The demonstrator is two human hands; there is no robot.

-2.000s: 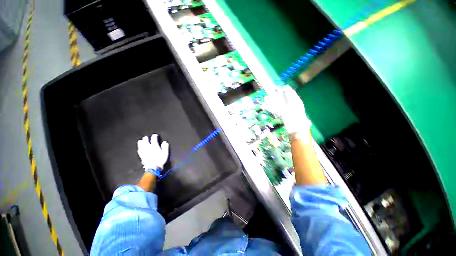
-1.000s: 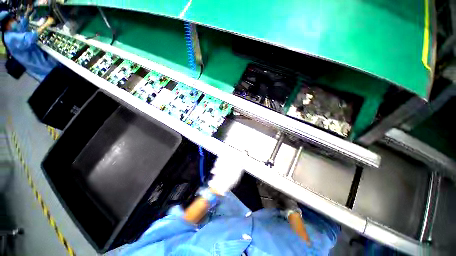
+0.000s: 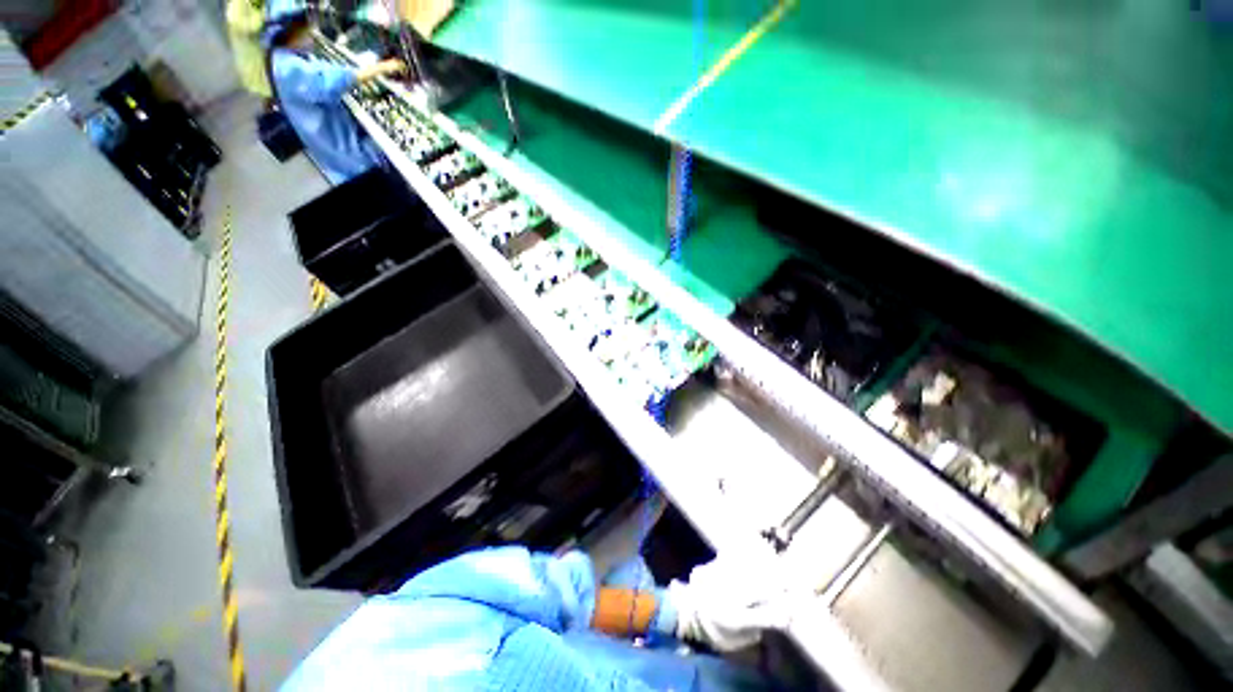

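My left hand [image 3: 737, 595], in a white glove, is at the conveyor's near rail [image 3: 595, 372], low in the view. Its fingers blur into the bright metal, so their pose and any hold are unclear. Bare skin shows between glove and blue sleeve. My right hand is not visible. Green circuit boards [image 3: 629, 345] lie in a row between the rails, up and left of my left hand. A blue coiled cord [image 3: 682, 203] hangs from the bench, and more blue cord shows below the near rail.
A large black tote [image 3: 433, 399] stands left of the line, with a smaller black bin [image 3: 358, 230] beyond. Trays of dark parts [image 3: 825, 325] and light parts [image 3: 980, 439] sit under the green bench [image 3: 947, 162]. A person in blue [image 3: 325, 115] works farther up the line.
The view has turned, showing more floor at left. My left hand appears lower and farther right along the near rail. My right hand, low at the rail a second ago, is no longer visible.
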